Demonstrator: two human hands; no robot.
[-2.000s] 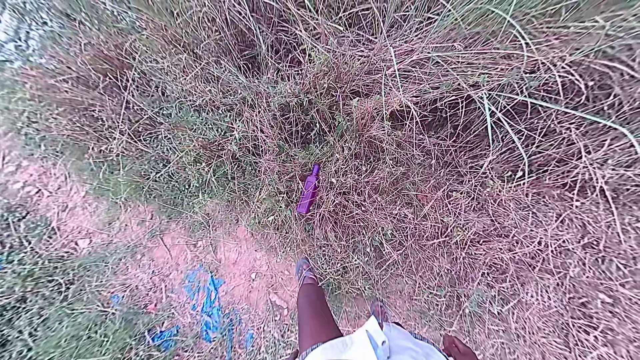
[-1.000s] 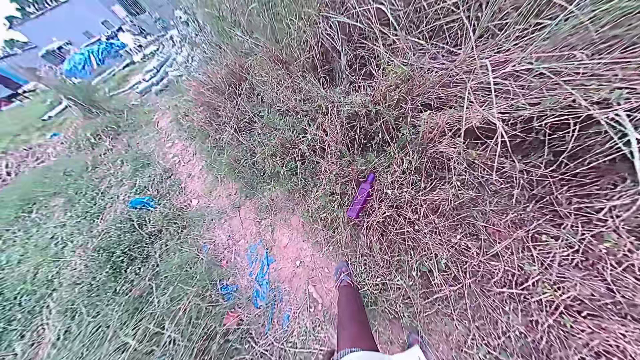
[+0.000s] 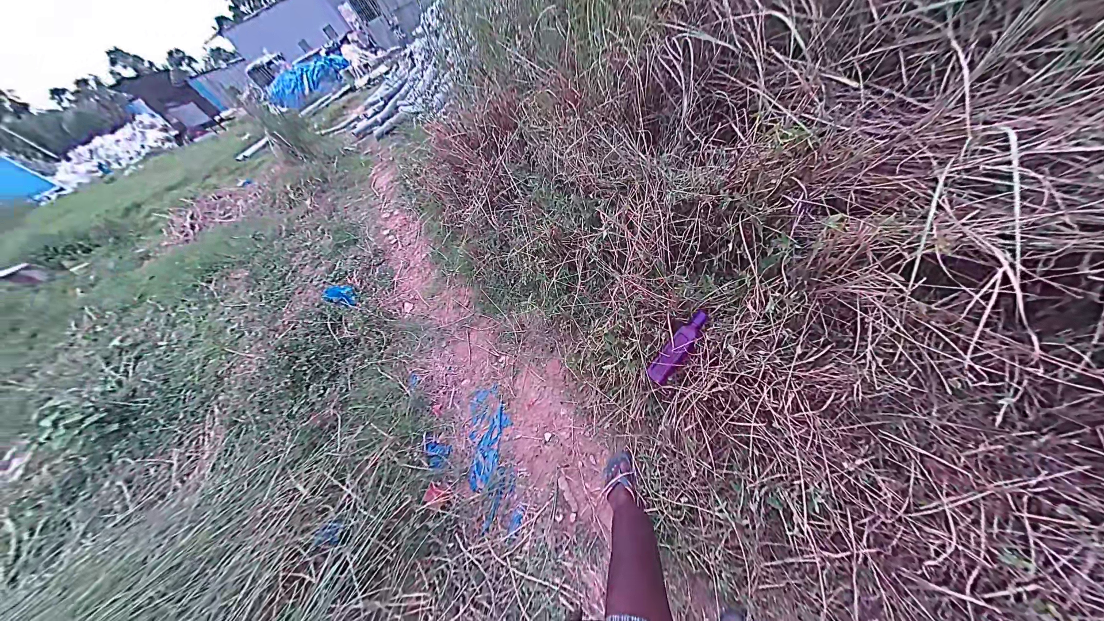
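Observation:
Neither my left hand nor my right hand shows in the head view. A purple bottle [image 3: 677, 349] lies tilted on dry grass just right of the dirt path, its neck pointing up and to the right. Below and left of it, my sandalled foot [image 3: 618, 472] stands at the path's right edge, with my bare lower leg [image 3: 636, 561] reaching down to the bottom of the frame. Torn blue plastic scraps [image 3: 487, 440] lie on the path left of the foot.
The dirt path [image 3: 401, 233] runs up toward a pile of poles [image 3: 397, 95] and a blue tarp [image 3: 306, 79] near grey buildings [image 3: 285, 30]. Tall dry grass [image 3: 862, 259] stands at the right. Another blue scrap [image 3: 340, 295] lies in the left grass.
The view has tilted up and swung left, bringing in the path, poles and buildings. The bottle lies in the same dry grass beside the path.

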